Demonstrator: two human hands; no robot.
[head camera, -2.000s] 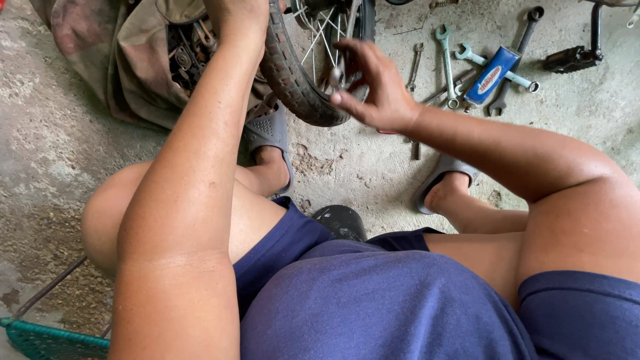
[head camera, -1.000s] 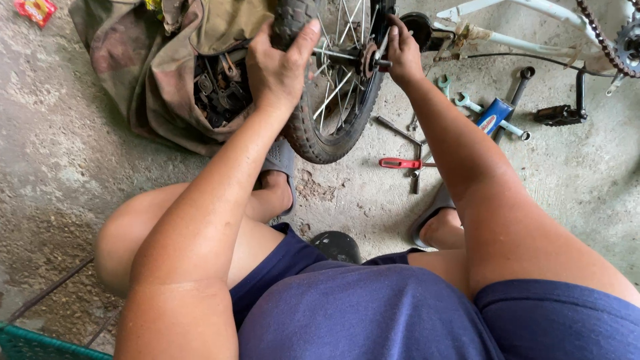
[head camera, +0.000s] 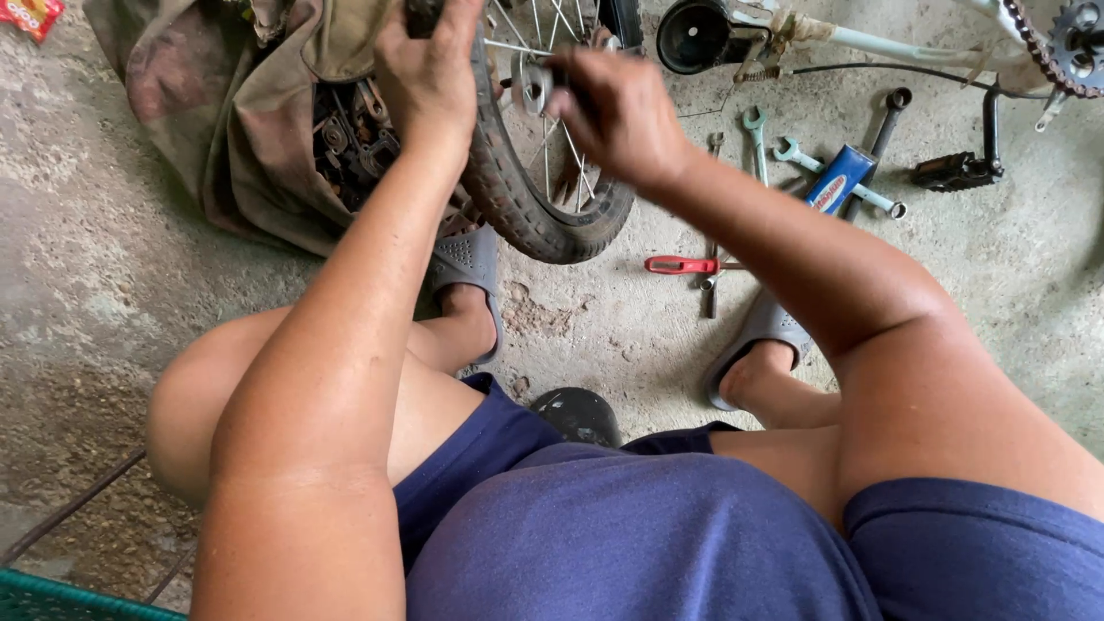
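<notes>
A small bicycle wheel with a knobby black tyre (head camera: 517, 194) stands near the top middle of the head view. My left hand (head camera: 431, 73) grips the tyre's upper left side, its fingertips cut off by the top edge. At the hub, my right hand (head camera: 617, 108) is blurred, with its fingers curled at the axle beside a round metal hub part (head camera: 532, 84). Whether those fingers hold anything cannot be told. Spokes (head camera: 552, 155) show below the hub.
A screwdriver with a red handle (head camera: 681, 265), several wrenches (head camera: 755, 142) and a blue box (head camera: 840, 181) lie on the concrete at right. Behind them are a white bicycle frame (head camera: 897, 45) and a pedal (head camera: 957, 172). A cloth bag of metal parts (head camera: 216, 112) lies left; a black round object (head camera: 576, 414) is between the legs.
One second ago my right hand was at the wheel's right side with fingers raised; now it is curled over the hub. My left hand stays on the tyre.
</notes>
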